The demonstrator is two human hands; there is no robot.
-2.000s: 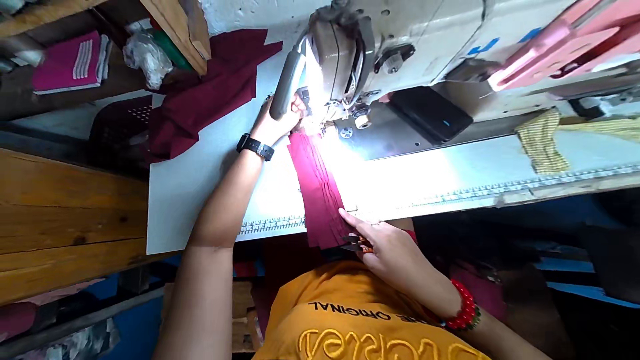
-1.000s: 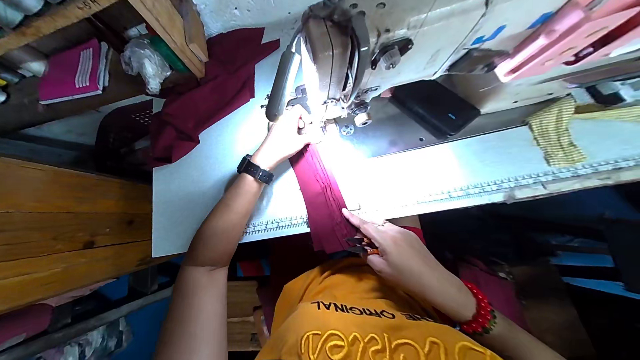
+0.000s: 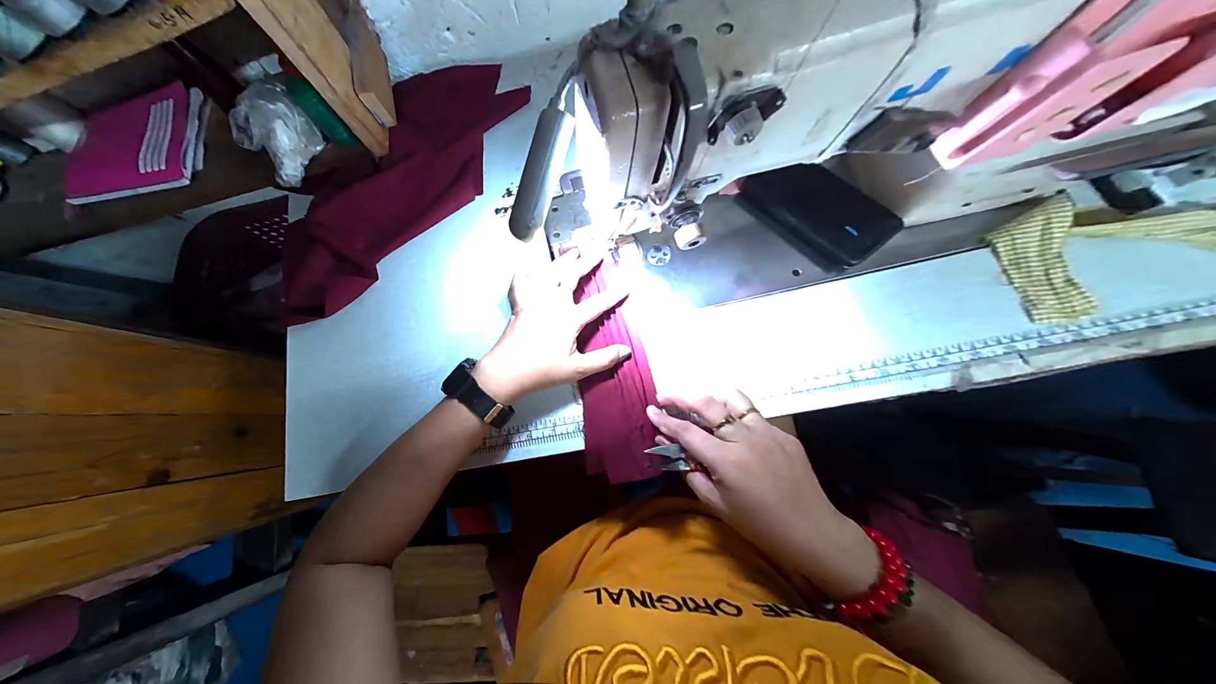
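A folded strip of maroon fabric (image 3: 617, 408) runs from the presser foot of a sewing machine (image 3: 632, 123) down over the table's front edge. My left hand (image 3: 551, 332) lies with spread fingers on the strip, just in front of the brightly lit needle area. Near the strip's lower end, my right hand (image 3: 750, 456) holds small thread snips (image 3: 673, 458), with its fingertips against the fabric's right edge. The snips' blades point left over the cloth. Glare hides the needle.
More maroon fabric (image 3: 389, 199) lies at the table's back left. A black case (image 3: 819, 217) rests on the machine bed, with a yellow checked cloth piece (image 3: 1040, 261) farther right. A measuring tape (image 3: 912, 361) follows the table's front edge. Wooden shelves (image 3: 313, 66) stand at the left.
My left hand has come away from beside the needle area toward me and now lies spread on the maroon strip. My right hand stays by the strip's lower end with the snips.
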